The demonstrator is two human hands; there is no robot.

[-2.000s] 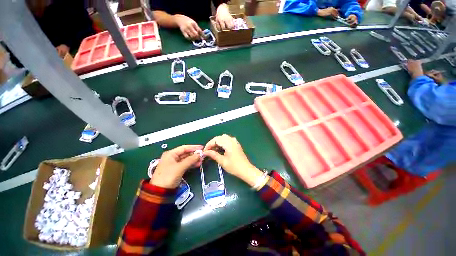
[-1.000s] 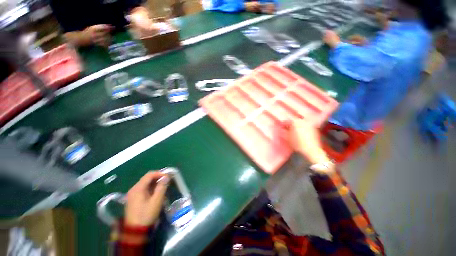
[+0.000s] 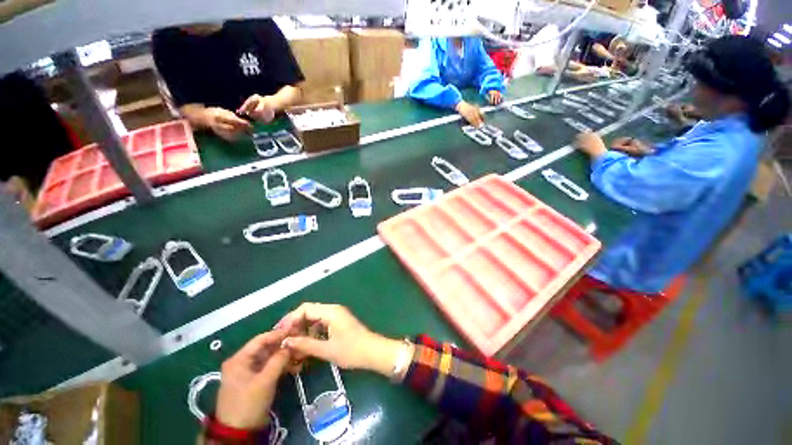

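My left hand (image 3: 252,374) and my right hand (image 3: 328,337) meet at the top end of a loop unit (image 3: 327,415), pinching it between the fingertips. Its blue and white block end points toward me over the green bench. Any small white part between the fingertips is mostly hidden. A second loop unit (image 3: 201,391) lies partly under my left hand. A small pale ring (image 3: 215,345) lies on the bench beyond my left hand. The carton of small white parts (image 3: 31,430) is cut off at the lower left.
A salmon-pink compartment tray (image 3: 493,261) lies at the right, overhanging the bench edge. Loop units (image 3: 280,229) lie on the belt beyond the white rail (image 3: 260,295). A grey post (image 3: 69,278) rises at the left. A person in blue (image 3: 677,191) sits at the right; others work across.
My right hand has left the pink tray and come back to the loop unit beside my left hand. The view has tilted up, showing more of the people across the belt.
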